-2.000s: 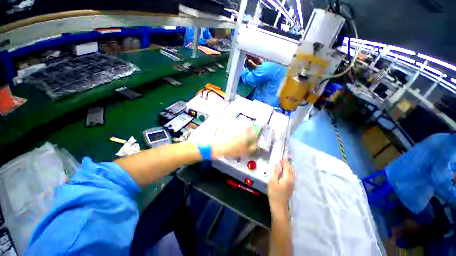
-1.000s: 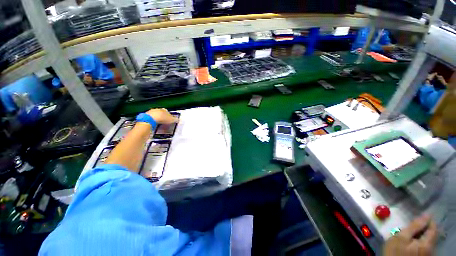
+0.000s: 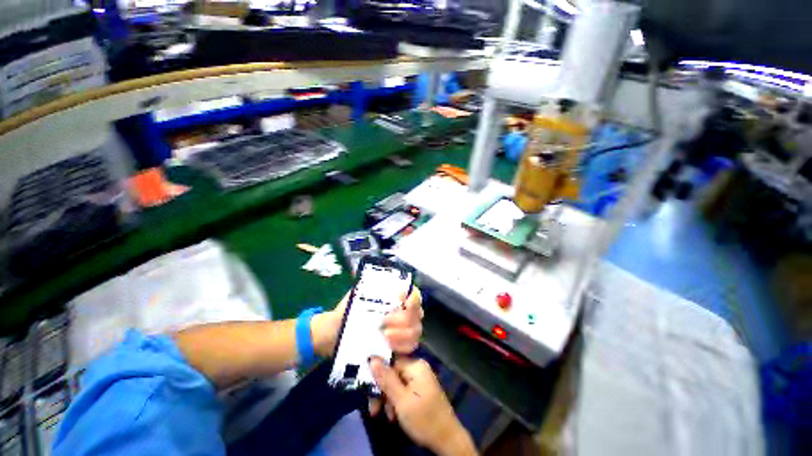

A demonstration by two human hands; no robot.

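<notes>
A phone middle frame [image 3: 365, 316], black-rimmed with a silver-white plate, is held tilted in front of me. My left hand [image 3: 405, 325] wraps it from behind, fingers over its right edge. My right hand [image 3: 414, 396] has its thumb and fingers at the lower right end of the frame. The press [image 3: 556, 165] stands ahead right, its yellow head raised above the base. The pale green cover plate [image 3: 500, 223] lies over the nest on the press base.
A grey meter [image 3: 358, 248] and crumpled white bits [image 3: 322, 261] lie on the green bench [image 3: 276, 245]. A white phone tray [image 3: 169, 289] is at left, and white wrapped trays [image 3: 672, 356] are at right. Dark parts and an orange sheet [image 3: 156, 187] lie farther back.
My left hand has moved from the phone tray to the centre with a phone frame. My right hand has left the press front and joined it. The view has turned right.
</notes>
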